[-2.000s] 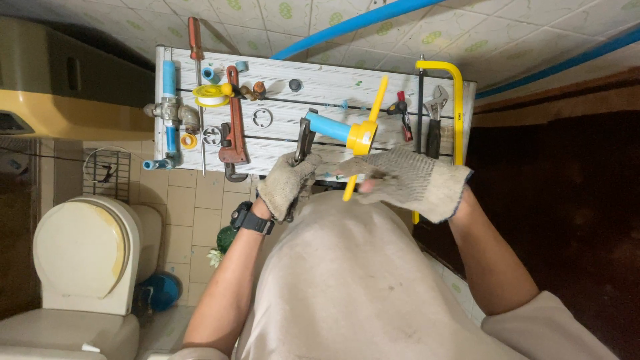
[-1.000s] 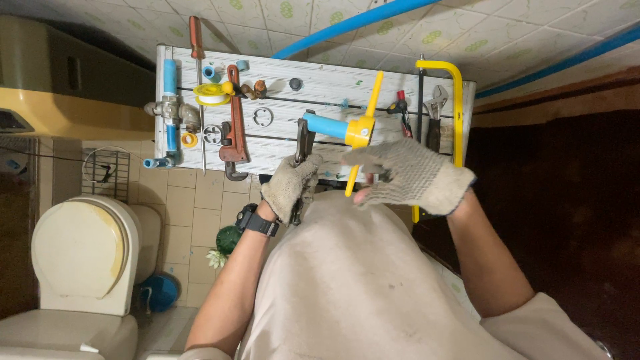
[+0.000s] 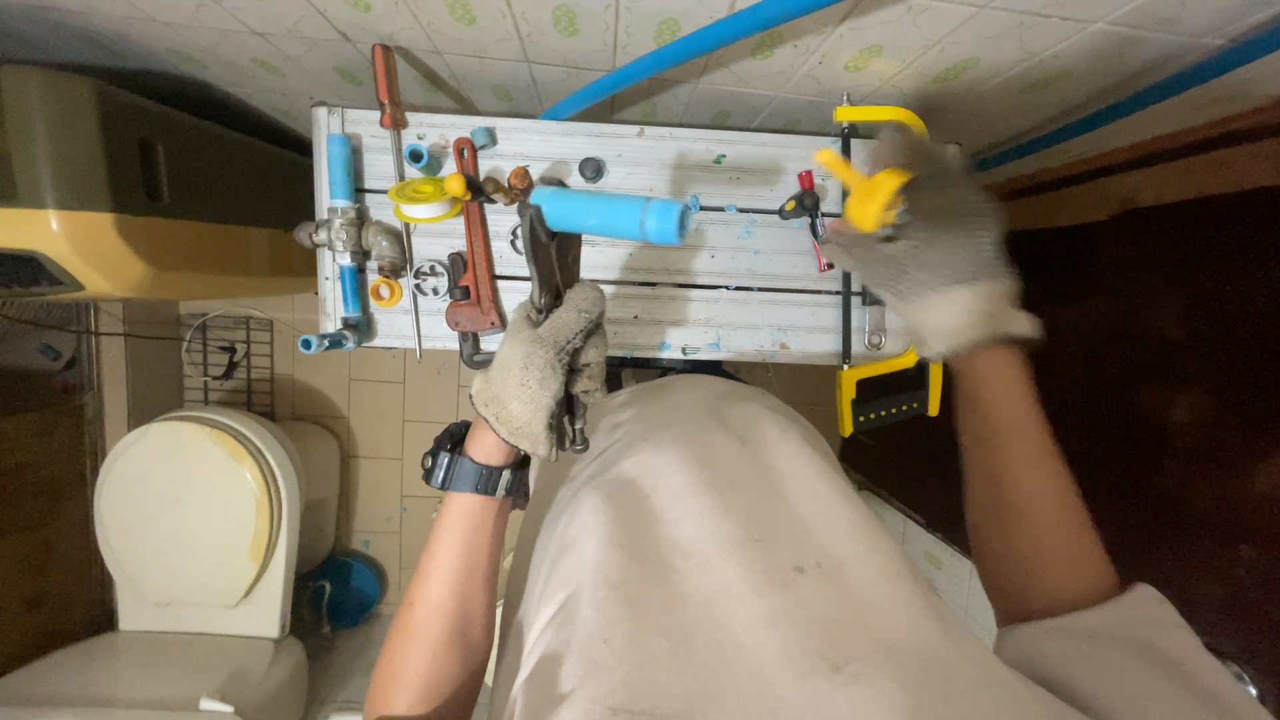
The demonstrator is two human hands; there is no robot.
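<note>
My gloved left hand (image 3: 548, 370) is closed on the handles of locking pliers (image 3: 550, 250), whose jaws grip one end of a short blue PVC pipe (image 3: 610, 214). The pipe's other end points right and looks narrowed, bare of any fitting. At the right end of the workbench, my gloved right hand (image 3: 925, 240), blurred, holds a yellow pipe-threading tool (image 3: 876, 198). It is over a yellow hacksaw (image 3: 890, 395) and partly hides an adjustable wrench (image 3: 874, 325). A small red and black tool (image 3: 805, 205) lies just left of that hand.
On the white slatted bench (image 3: 740, 340) lie a red pipe wrench (image 3: 478, 270), a screwdriver (image 3: 388, 90), a thread seal tape roll (image 3: 425, 200) and blue pipe with a metal fitting (image 3: 345, 235). A toilet (image 3: 190, 520) stands lower left; a blue hose (image 3: 680, 50) crosses the wall.
The yellow tool was around the pipe's right end; it is now off it, carried rightward in my right hand. My left hand still holds the pliers with the pipe.
</note>
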